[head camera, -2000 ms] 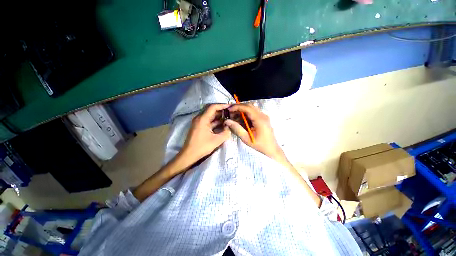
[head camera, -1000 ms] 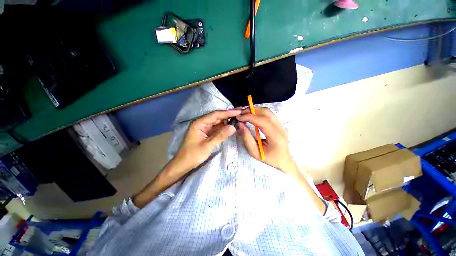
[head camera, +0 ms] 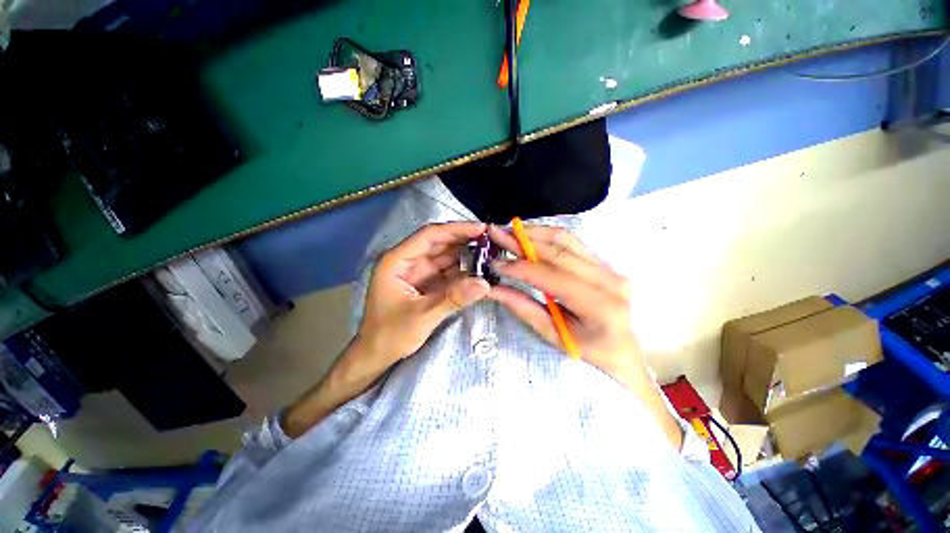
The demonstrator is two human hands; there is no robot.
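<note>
A small dark shiny watch part [head camera: 482,260], perhaps a case or module, is held between both hands in front of my coat. My left hand [head camera: 422,286] grips its left side with thumb and fingers. My right hand [head camera: 568,286] touches its right side with the fingertips and also holds a slim orange pry stick [head camera: 546,288], tilted across the fingers. The part's details are too small and partly covered by fingers to tell.
On the green mat [head camera: 271,125] lie a silver-white block with yellow tape [head camera: 339,84] beside a dark module, another orange stick [head camera: 514,47], a black cord [head camera: 511,94] and a pink suction cup [head camera: 703,10]. A dark foam tray [head camera: 146,146] is at left. Cartons [head camera: 797,354] stand at lower right.
The dark part has turned and shows a shiny face. My right hand has shifted right and slightly down, and the orange stick in it now tilts more.
</note>
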